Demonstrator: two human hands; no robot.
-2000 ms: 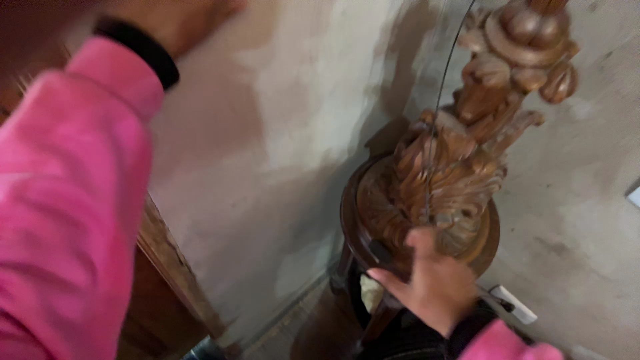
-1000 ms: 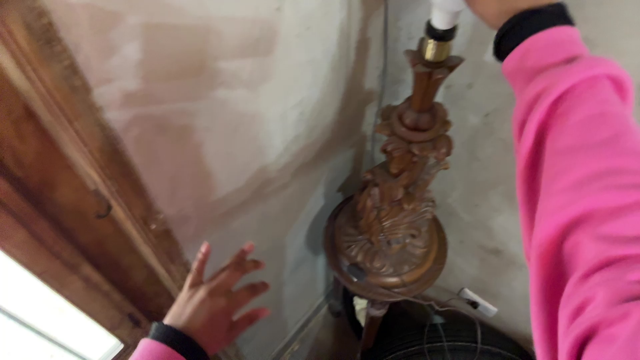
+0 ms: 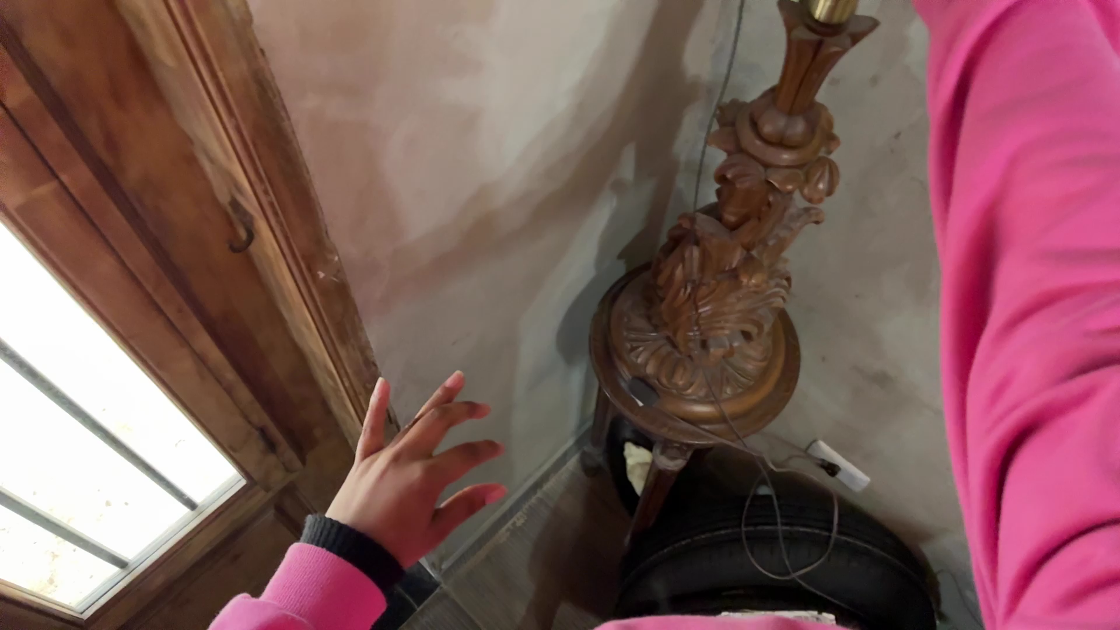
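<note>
A carved wooden lamp (image 3: 726, 254) stands on a small round wooden table (image 3: 604, 350) in the corner, its brass-coloured neck (image 3: 831, 10) cut off by the top edge. My left hand (image 3: 420, 472) is held in the air at the lower left, fingers spread and holding nothing, near the wooden frame. Only the pink sleeve (image 3: 1032, 306) of my right arm shows, reaching up past the lamp's right side; the hand is beyond the top edge. A thin cord (image 3: 770, 516) with a dark inline piece (image 3: 642, 391) runs over the tabletop and hangs in loops.
Black tyres (image 3: 779, 560) lie below the table, under the hanging cord. A white power outlet (image 3: 838, 465) with a dark plug is at the right wall. On the left stand a wooden frame (image 3: 297, 227) with a metal hook (image 3: 241, 229) and a bright barred window (image 3: 96, 437).
The right hand has left the lamp's base and gone up past its top, out of view. The left arm has come down from the upper left. The view has shifted, showing the window.
</note>
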